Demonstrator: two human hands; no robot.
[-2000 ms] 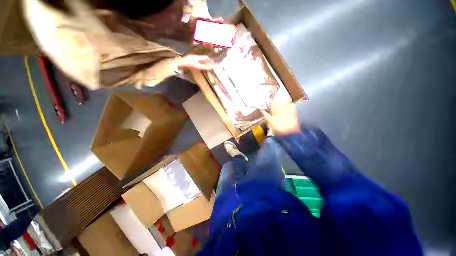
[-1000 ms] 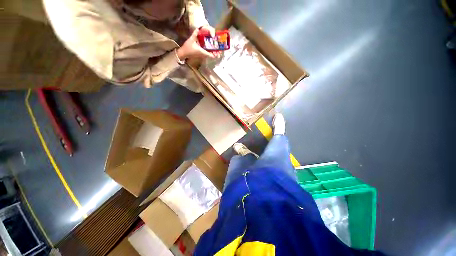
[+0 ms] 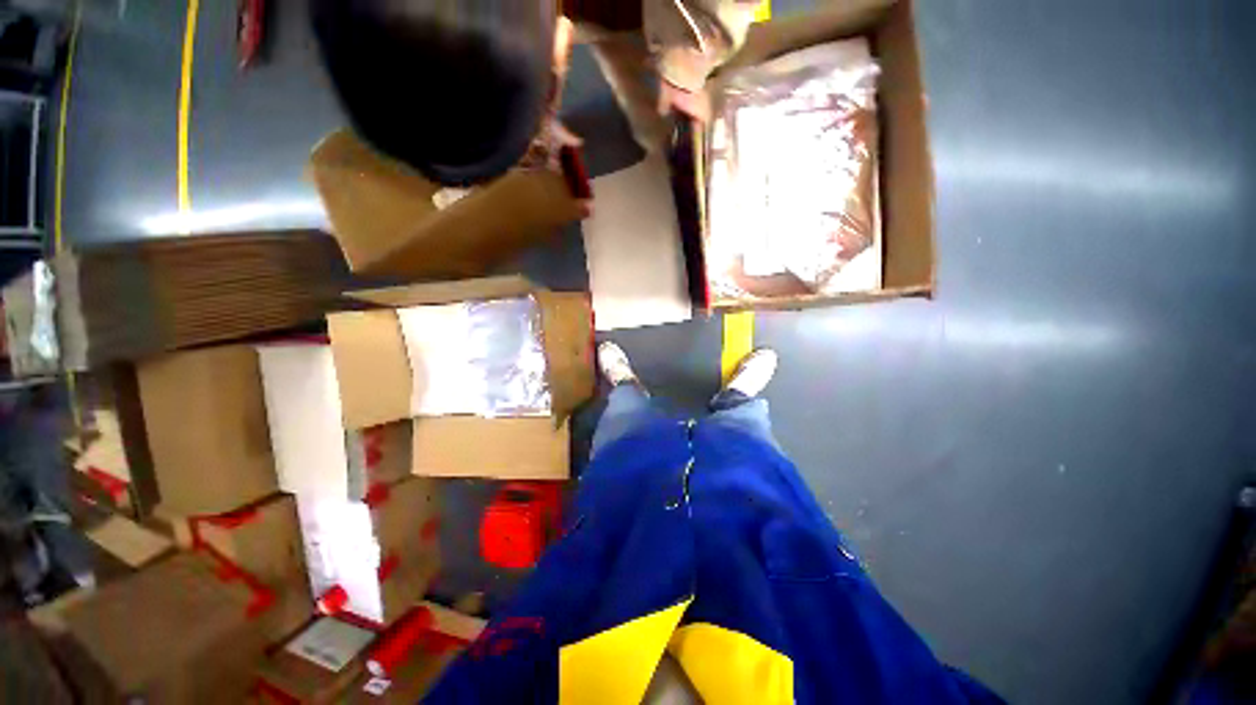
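Observation:
Neither of my hands shows; only my blue coat front is in view below. A shipping carton (image 3: 909, 165) with open top stands ahead to the right, holding clear, shiny bagged goods (image 3: 792, 172). A second open carton (image 3: 492, 449) stands left of my feet, with a silvery bagged pack (image 3: 507, 355) and a white sheet (image 3: 430, 361) inside. A pale board sheet (image 3: 635, 248) lies beside the first carton.
A second person (image 3: 434, 83) bends over at the top, one hand at the first carton, a small red object (image 3: 574, 172) by the other. An empty carton (image 3: 400, 227), flattened cartons (image 3: 207, 293), taped cartons (image 3: 248, 551) and a red object (image 3: 521, 525) are at left.
My right hand has left the first carton and is out of view. My view has turned, and the green tote is out of the picture. The second person has bent lower and lowered the red object.

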